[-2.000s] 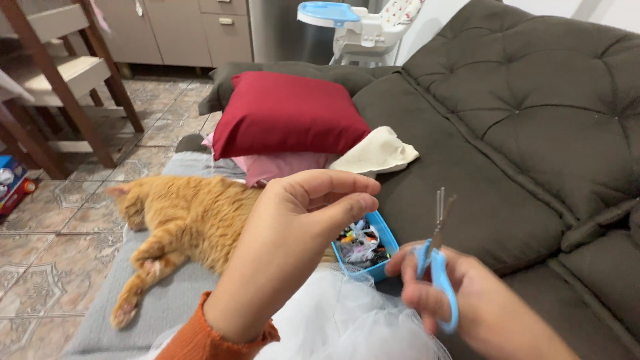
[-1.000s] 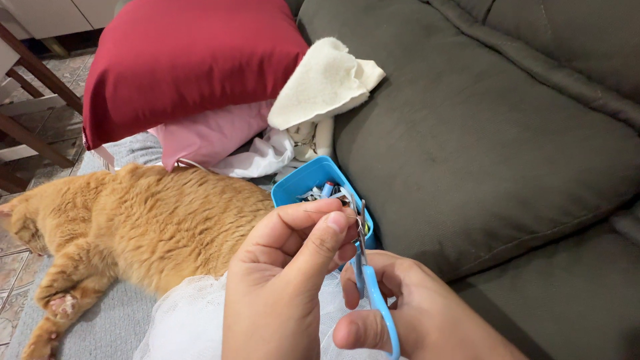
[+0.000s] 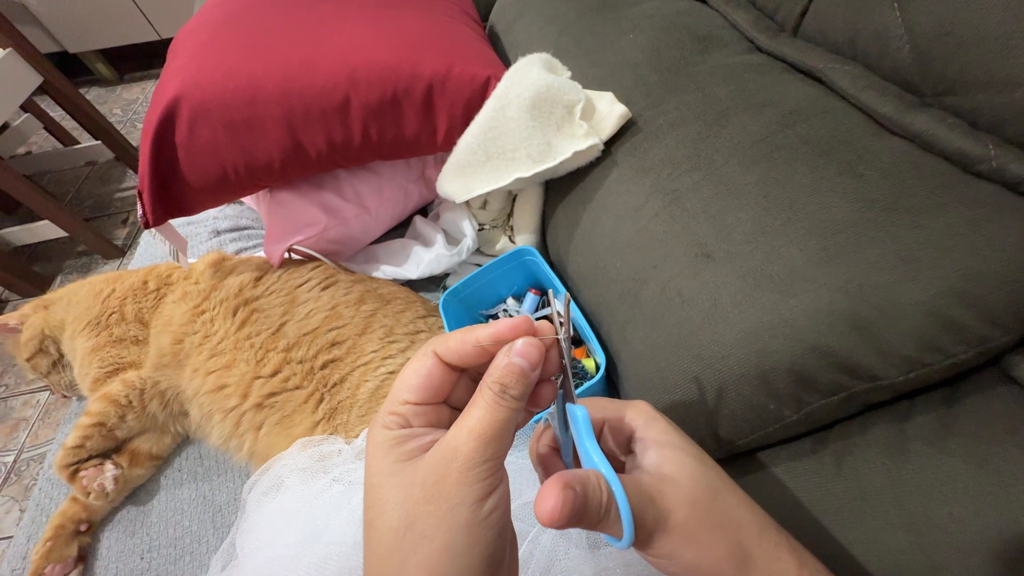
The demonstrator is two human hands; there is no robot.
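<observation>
Between thumb and forefinger, my left hand [image 3: 472,416] pinches a thin thread [image 3: 540,337], whose end reaches the scissor blades. Whether a needle is on it I cannot tell. My right hand [image 3: 640,480] holds scissors with light blue handles [image 3: 602,472], their narrow metal blades pointing up and slightly apart beside my left fingertips. Behind the hands stands a blue plastic box [image 3: 512,268] with thread spools and small sewing items in it. White tulle fabric [image 3: 296,512] lies below my hands.
An orange cat [image 3: 264,344] lies on the grey cover at the left. Beyond it are a red cushion [image 3: 320,96], a pink cushion [image 3: 352,204] and a cream cloth [image 3: 528,128]. Dark sofa cushions [image 3: 768,208] fill the right side. A wooden chair [image 3: 56,192] stands at the far left.
The hands were apart two seconds ago; the scissor blades have come up beside my left fingertips. The view has tilted down and closer to the box.
</observation>
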